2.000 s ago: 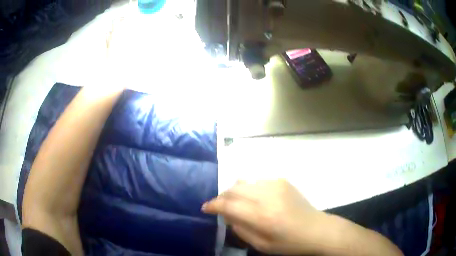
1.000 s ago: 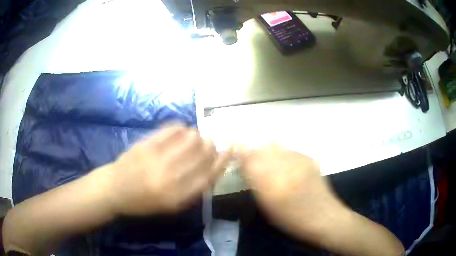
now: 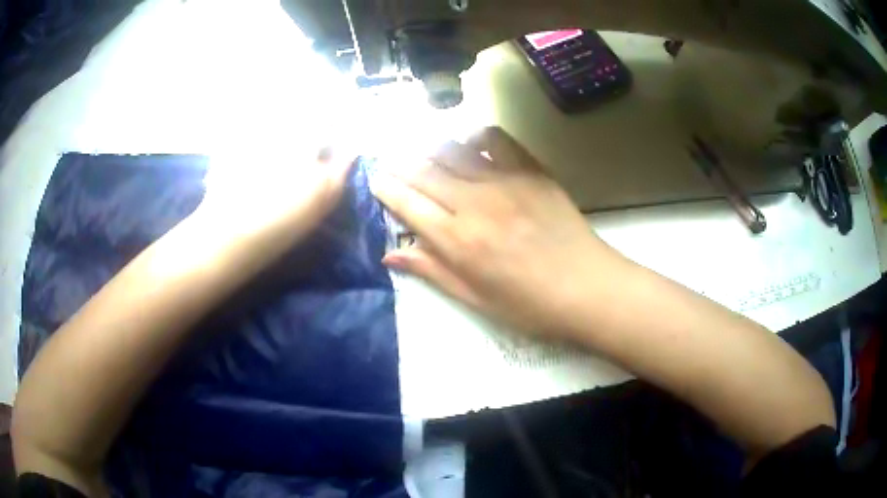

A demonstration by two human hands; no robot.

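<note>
A shiny navy quilted panel point(image 3: 292, 340) lies on the white table left of centre, its right edge running up towards the presser foot area point(image 3: 374, 83), which is washed out by lamp glare. A pale strip point(image 3: 413, 438) shows along its lower right edge. My left hand point(image 3: 292, 199) lies on the upper part of the panel, fingertips near its right edge, blurred by glare. My right hand point(image 3: 477, 219) is at that edge just below the needle area, thumb and fingertips on or beside it. Whether either hand pinches the fabric is unclear.
The sewing machine arm point(image 3: 681, 49) spans the top. A phone with a lit screen point(image 3: 576, 68) lies on the metal bed. Slim snips point(image 3: 729, 185) lie right of it. Black scissor handles point(image 3: 829, 190) are at the far right. Dark fabric hangs at the front edge.
Both hands have moved up from the front edge to the panel edge near the needle. The slim snips now show on the bed at right, where they were not visible before.
</note>
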